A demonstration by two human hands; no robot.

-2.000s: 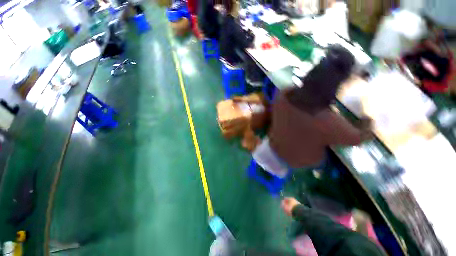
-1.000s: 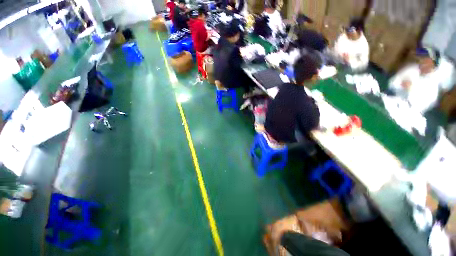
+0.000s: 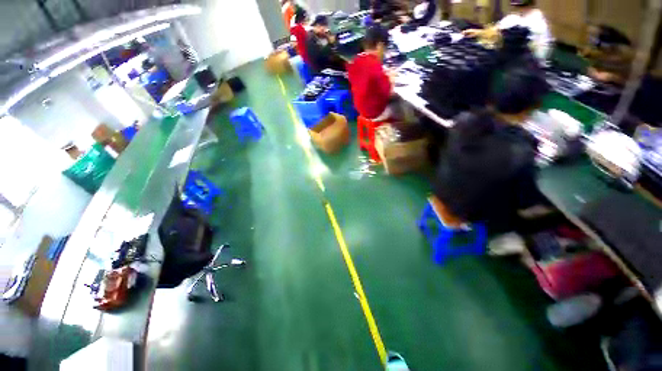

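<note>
Neither of my hands is in the picture. Nearest in front of me is the green floor (image 3: pixel 290 290) with a yellow line (image 3: pixel 347 261) running away from me. A small pale blue and white shape, too blurred to name, shows at the bottom edge on the line (image 3: pixel 396 362). On the right, a person in black (image 3: pixel 483 170) sits on a blue stool (image 3: pixel 451 235) at the long bench (image 3: pixel 581 188).
A black office chair (image 3: pixel 185 239) with a star base stands at the left bench (image 3: pixel 145 174). Blue stools (image 3: pixel 247 123) stand near that bench. Open cartons (image 3: pixel 330 134) and another carton (image 3: pixel 403 148) stand right of the line. A person in red (image 3: pixel 369 83) sits beyond. A white box (image 3: pixel 98 356) is at bottom left.
The view has moved forward along the aisle. The seated people, cartons and office chair appear nearer. The dark sleeve and open carton at the bottom right have left the picture.
</note>
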